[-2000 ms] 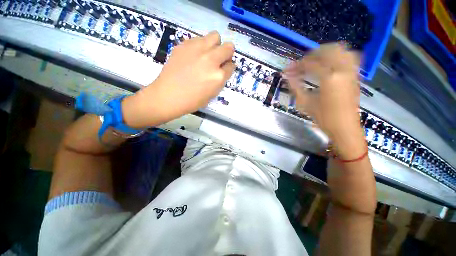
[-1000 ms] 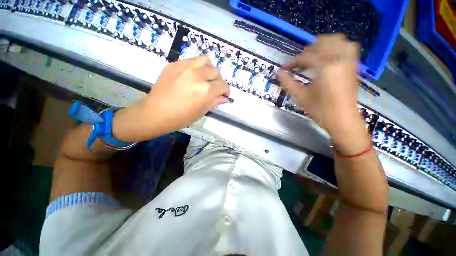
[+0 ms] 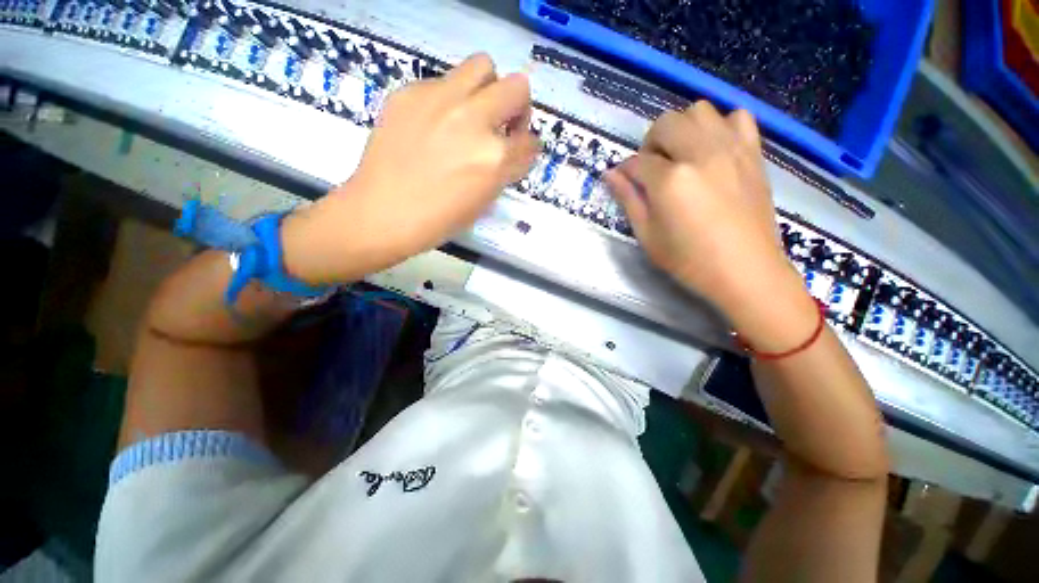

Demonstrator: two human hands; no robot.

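A row of white circuit board panels point(image 3: 325, 77) crowded with black, silver and blue parts runs across the rail. My left hand point(image 3: 439, 154) is over the boards at centre left, fingers bent, fingertips at the boards' far side; what they hold is hidden. My right hand point(image 3: 704, 194) is over the boards at centre right, thumb and fingers close together near the panel; I cannot tell if a part is between them. A small black component point(image 3: 523, 227) lies on the metal rail point(image 3: 570, 253) between the hands.
A blue bin point(image 3: 883, 131) of black components stands behind the boards. Black toothed strips point(image 3: 610, 85) lie between bin and boards. A second blue bin point(image 3: 989, 63) with red and yellow is at the upper right. A dark flat object point(image 3: 735, 385) lies at the near edge.
My left hand has moved up from the rail's near side to the boards. My right hand has moved slightly down and is sharper. The boards have shifted a little to the right.
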